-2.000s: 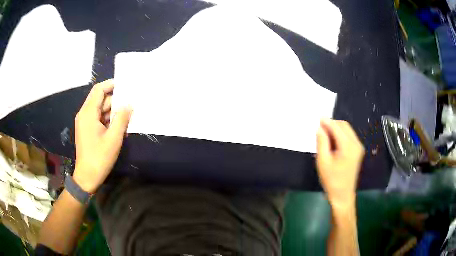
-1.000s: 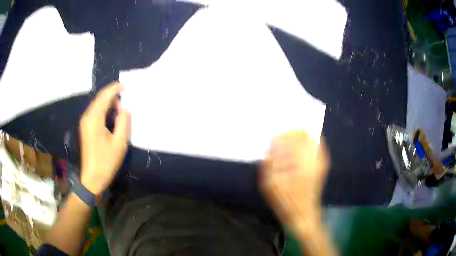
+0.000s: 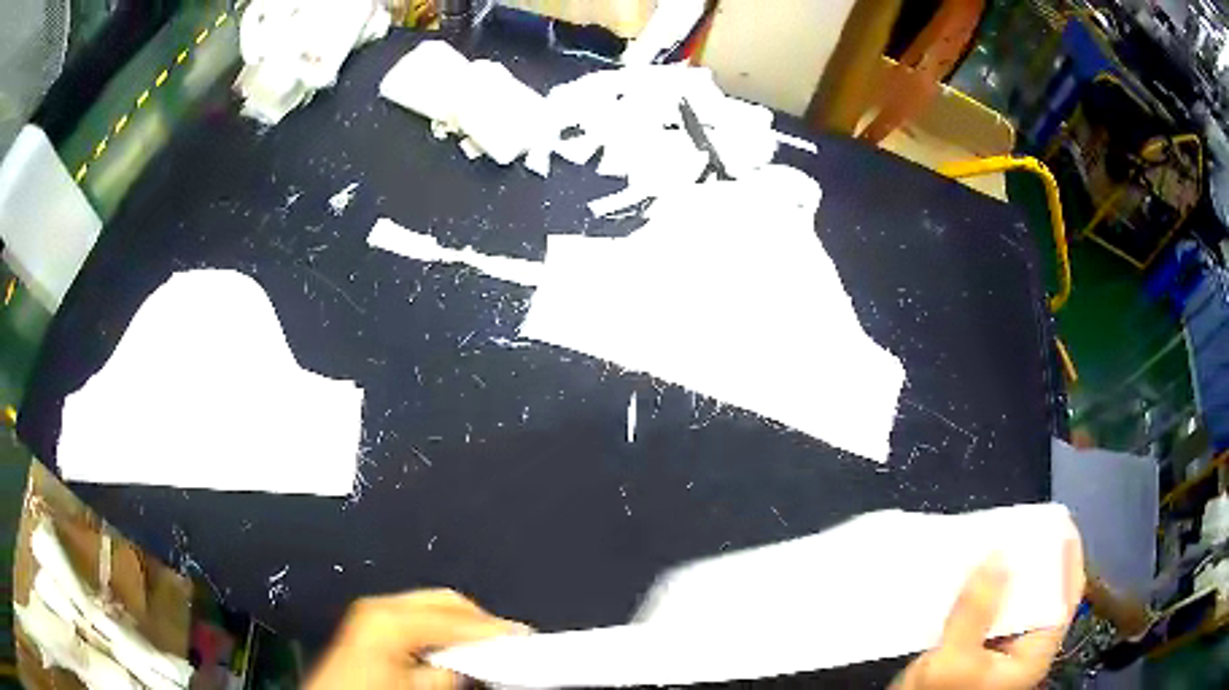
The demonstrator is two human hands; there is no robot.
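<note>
A white sleeve panel (image 3: 822,600) is held in both hands at the table's near edge, its straight side towards me. My left hand (image 3: 411,640) grips its pointed left end; the hand is blurred and cut off by the lower edge. My right hand (image 3: 991,634) grips its right end, thumb on top of the cloth. A finished panel (image 3: 216,391) lies flat and apart at the left. The pile of unpressed panels (image 3: 728,297) lies at the far middle, with a small dark metal tool (image 3: 704,139) on the white cloth strips (image 3: 627,115) behind it.
Thread ends are scattered on the black table cover (image 3: 458,445). More white cloth (image 3: 310,47) lies at the far left. A cardboard box with white cloth (image 3: 101,607) is below left. A yellow frame (image 3: 1051,216) stands beyond the right edge. The iron is mostly hidden at lower right.
The view has tilted up, showing the far table. The held panel now shows low in the frame, foreshortened at the near edge. My right hand has moved from the bottom edge to the right end.
</note>
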